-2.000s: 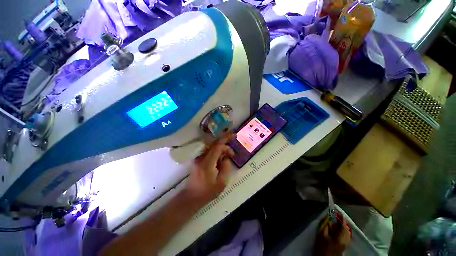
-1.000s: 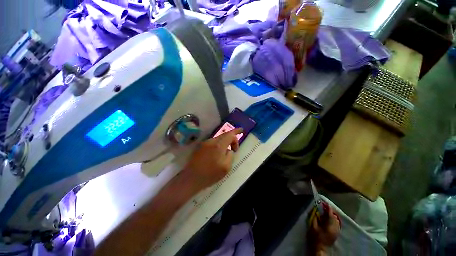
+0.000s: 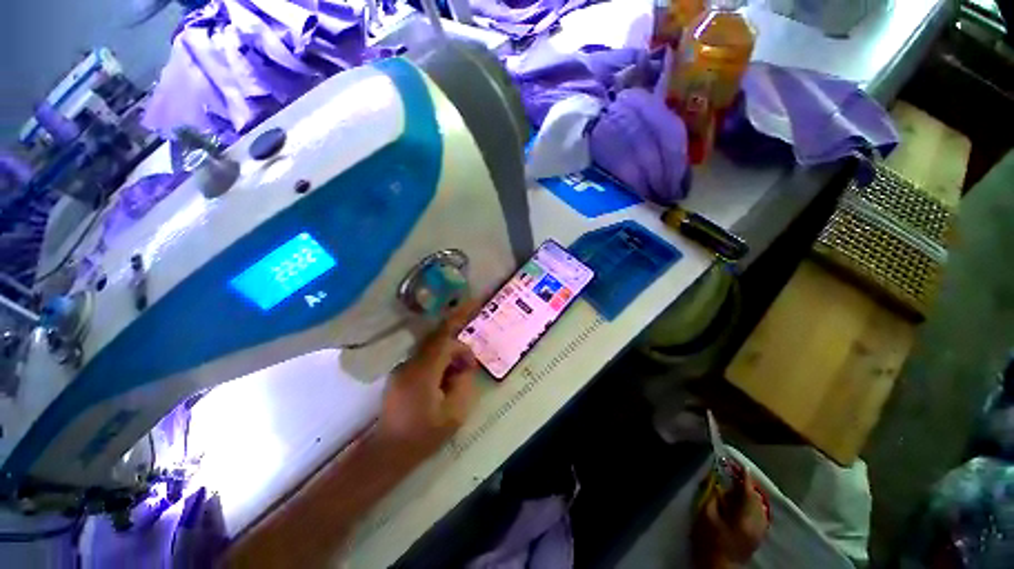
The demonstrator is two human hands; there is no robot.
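The smartphone (image 3: 526,310) lies on the white machine table (image 3: 445,489), its screen lit with a bright page. My left hand (image 3: 431,383) is at the phone's lower left edge, fingers loosely bent, holding nothing; whether a fingertip touches the phone is unclear. My right hand (image 3: 732,520) is low at the right, over my lap, and holds the scissors (image 3: 715,436) with blades pointing up. The sewing machine (image 3: 322,189) stands left of the phone, its display lit. Purple cloth (image 3: 167,533) lies by the needle area, which is partly lost in glare.
A blue tray (image 3: 628,267) and a screwdriver (image 3: 705,231) lie right of the phone. Orange drink bottles (image 3: 715,69) and heaped purple cloth (image 3: 639,145) are behind. A wooden board (image 3: 823,345) with a metal mesh-like piece (image 3: 884,236) is at the right. Purple cloth (image 3: 523,533) hangs below the table edge.
My left hand moved onto the phone screen, then back to its lower left edge. The screen changed from a small panel to a full bright page. My right hand still holds the scissors.
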